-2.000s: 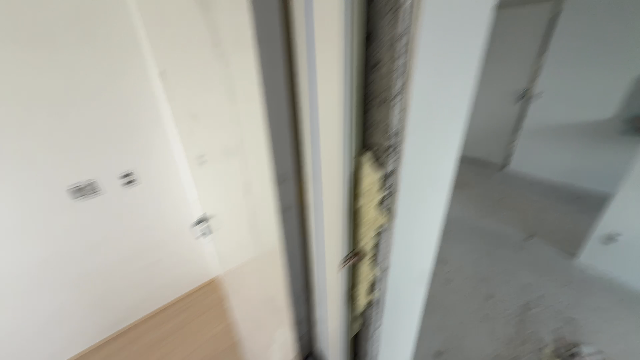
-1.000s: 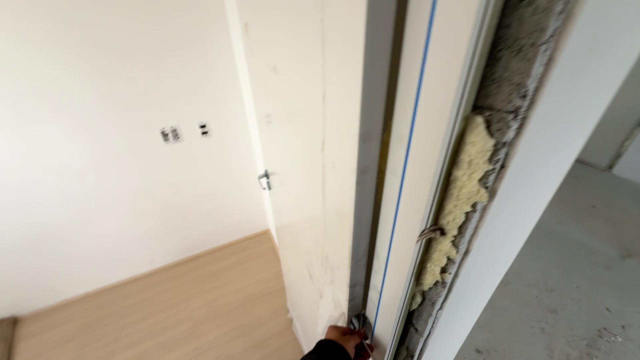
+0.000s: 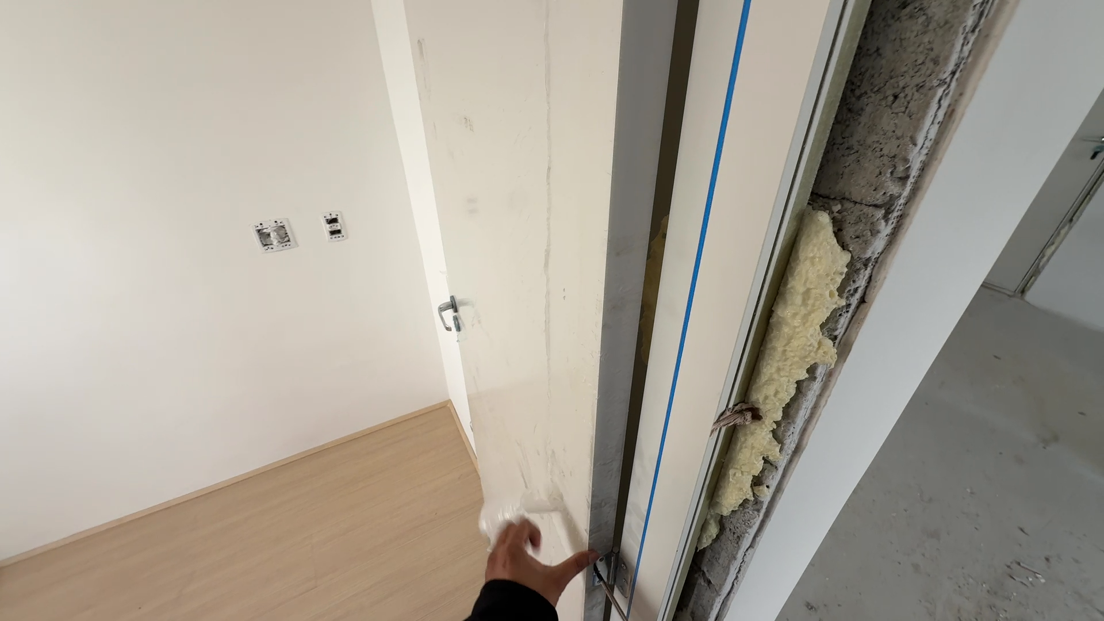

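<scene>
My left hand (image 3: 528,565), in a black sleeve, is at the bottom centre by the lower part of a scuffed white door (image 3: 509,259). Its fingers are curled and apart, and the thumb reaches the door's grey edge beside a metal hinge (image 3: 614,569). Crumpled translucent film (image 3: 517,509) lies against the door just above the fingers; whether they touch it cannot be told. A thin dark rod or wire (image 3: 611,593) shows at the hinge. The white door frame (image 3: 733,172) carries a narrow blue line (image 3: 690,293). My right hand is out of view.
Yellow expanding foam (image 3: 798,310) fills part of the gap between frame and rough masonry (image 3: 888,86), with a twisted tie (image 3: 735,417) nearby. A lever handle (image 3: 448,312) is on the door. Left are wall boxes (image 3: 274,235) and wood-look flooring (image 3: 345,517); right is a dusty concrete floor (image 3: 949,448).
My left hand was at the hinge a second ago; its fingers are now spread away from it to the left, over the door face. Two seconds ago no hand showed. The view has shifted.
</scene>
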